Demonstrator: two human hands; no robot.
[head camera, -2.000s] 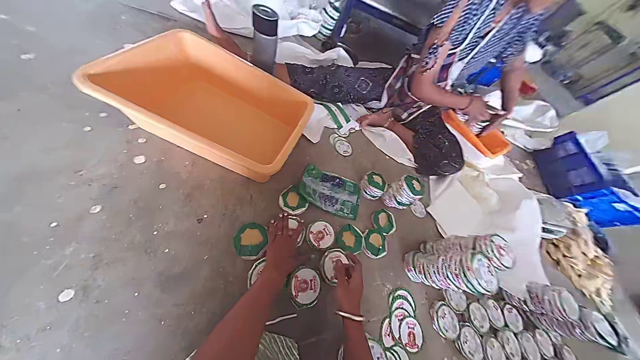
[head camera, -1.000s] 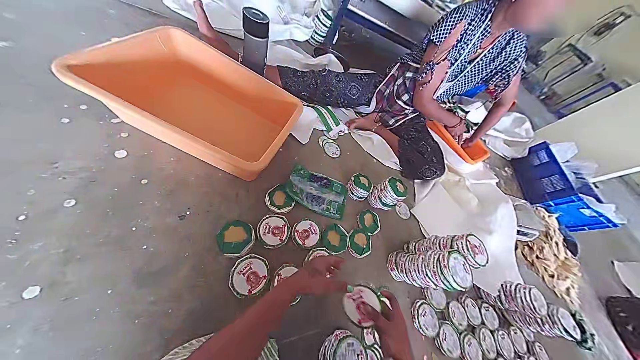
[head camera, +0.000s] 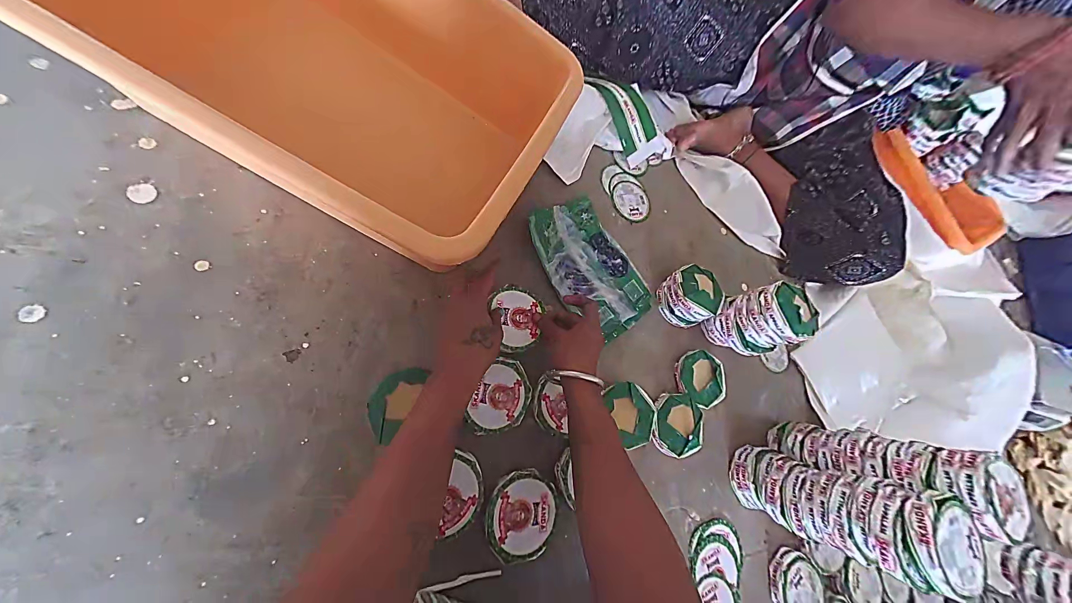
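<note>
My left hand (head camera: 471, 322) and my right hand (head camera: 576, 335) reach forward over the floor, on either side of a round white packet with a green edge (head camera: 517, 319). The left fingers touch its left side; the right fingers are at its right edge, close to a green printed plastic pouch (head camera: 589, 266). Nearer me lie more white-faced round packets (head camera: 497, 395), (head camera: 521, 515), some partly hidden by my forearms. Green-backed round packets (head camera: 628, 414) lie right of my right wrist, and another green-backed packet (head camera: 395, 406) is beside my left forearm.
A large orange plastic tub (head camera: 502, 201) stands at the upper left. Rows of stacked round packets (head camera: 863, 502) fill the lower right, with short stacks (head camera: 758, 318) above. A seated person's hand (head camera: 716, 134) and a small orange tray (head camera: 938, 193) are at the upper right, near white sheets (head camera: 921, 360).
Both hands have moved forward, to the round packet beside the green pouch. The right hand no longer holds the packet it had near the stacks. The view has moved closer to the floor.
</note>
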